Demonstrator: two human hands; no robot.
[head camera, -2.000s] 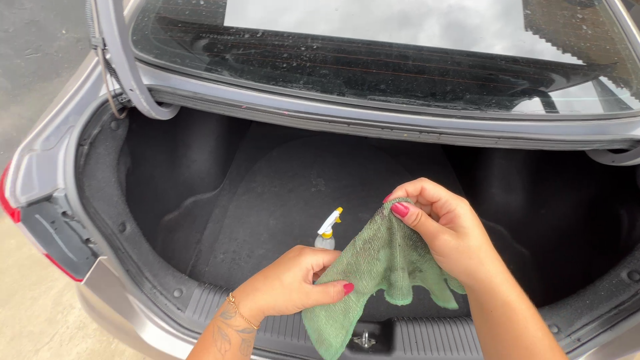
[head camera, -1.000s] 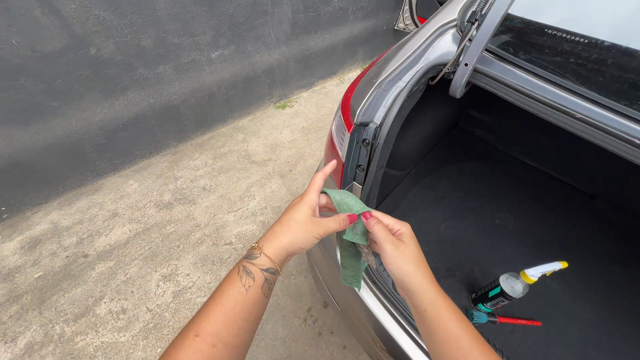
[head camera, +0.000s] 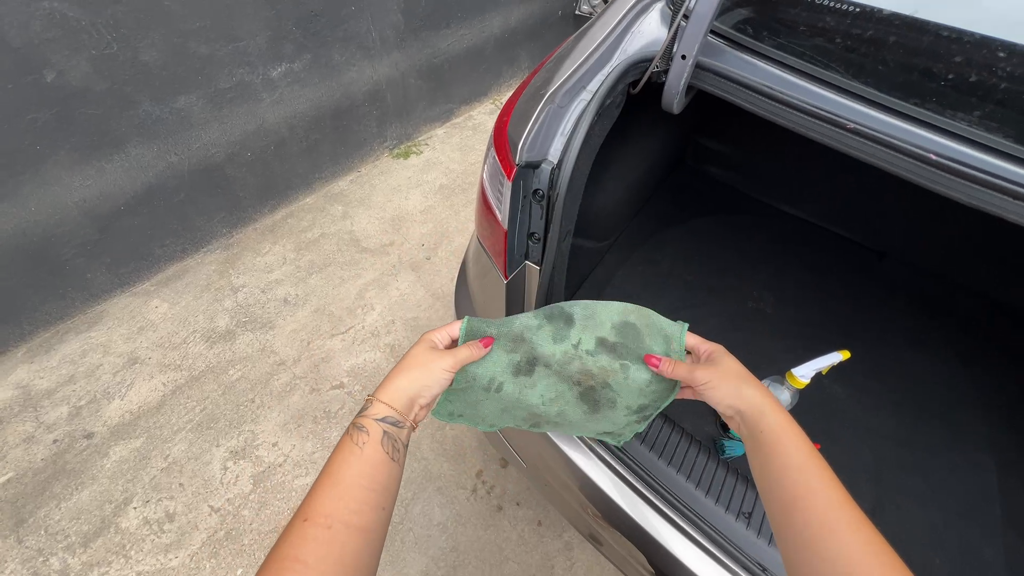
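A green cloth (head camera: 560, 372) with dark smudges is spread between my two hands, above the bumper corner of a car. My left hand (head camera: 428, 368) pinches its left edge, thumb on top and fingers behind. The right edge is held the same way by my right hand (head camera: 712, 376). Behind my right wrist, in the open trunk, stands a spray bottle (head camera: 780, 390) with a white and yellow trigger head, partly hidden. Teal brush bristles (head camera: 730, 446) show beside the same wrist; my forearm covers most of the brush.
The red and clear tail light (head camera: 498, 200) sits at the car's corner, left of the trunk opening. A ribbed plastic sill (head camera: 704, 472) edges the trunk. Above it are the metal lid hinge arm (head camera: 688, 64) and rear window. A dark wall (head camera: 200, 120) rises beyond the concrete ground (head camera: 280, 336).
The view swung left from the trunk to the car's corner. The cloth, bunched between my hands a second ago, is now stretched wide, with my hands farther apart.
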